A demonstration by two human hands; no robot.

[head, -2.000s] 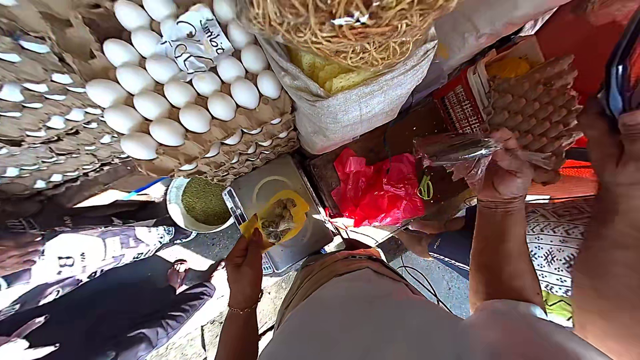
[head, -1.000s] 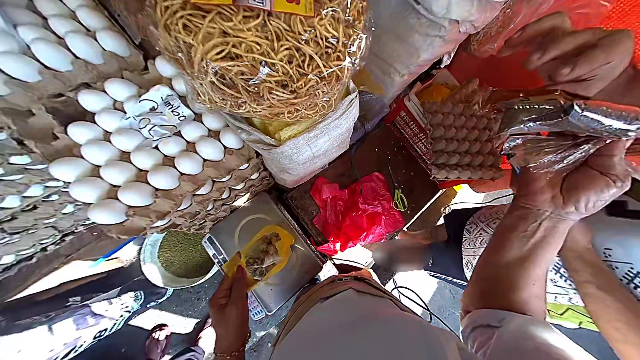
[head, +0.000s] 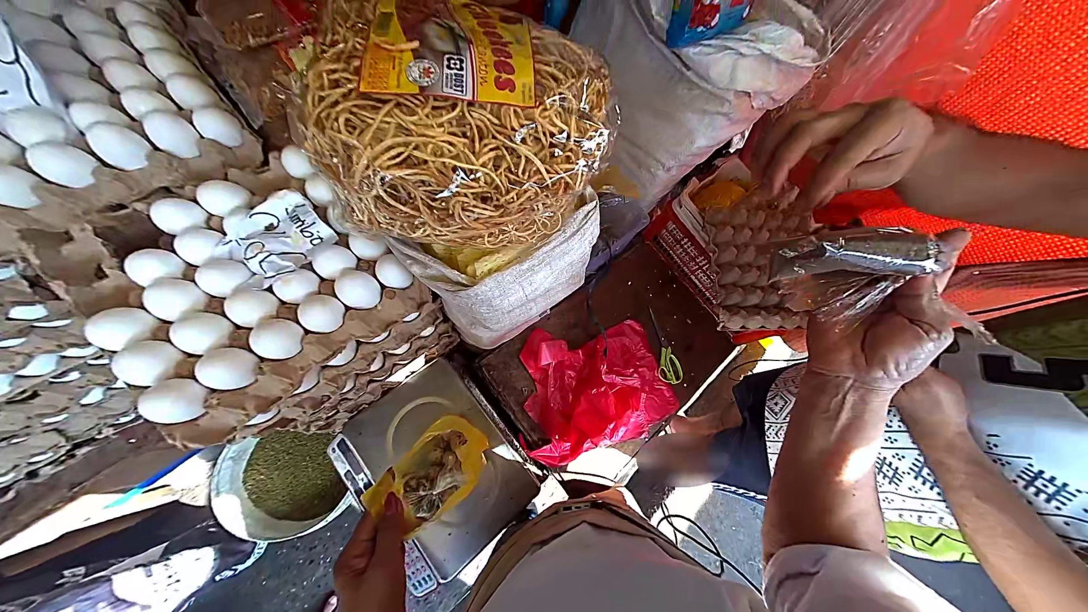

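Observation:
My left hand [head: 370, 548] pinches the edge of a yellow plastic bag [head: 459, 438]. The bag lies spread on the metal plate of a weighing scale [head: 501, 510], with small brownish pieces inside it whose kind I cannot tell. On the right, my right hand [head: 880, 340] is turned palm up and grips a clear plastic packet [head: 884, 252] with dark contents. Just above the packet is another person's hand [head: 850, 153], fingers bent down near its left end. A crumpled pink-red plastic bag [head: 595, 391] lies between my hands, beside green-handled scissors [head: 670, 365].
Stacked trays of white eggs [head: 225, 370] stand at the left, above a bucket of green grains [head: 293, 476]. A bagged bundle of dried noodles [head: 459, 144] rests on a white sack [head: 527, 289]. Carton egg trays [head: 748, 255] stand at the right. Another person's forearm [head: 977, 476] is beside mine.
The other person's hand has moved left from the packet's right part to its left end. Two seconds ago a hand at the far right held a dark phone-like object. The view has shifted.

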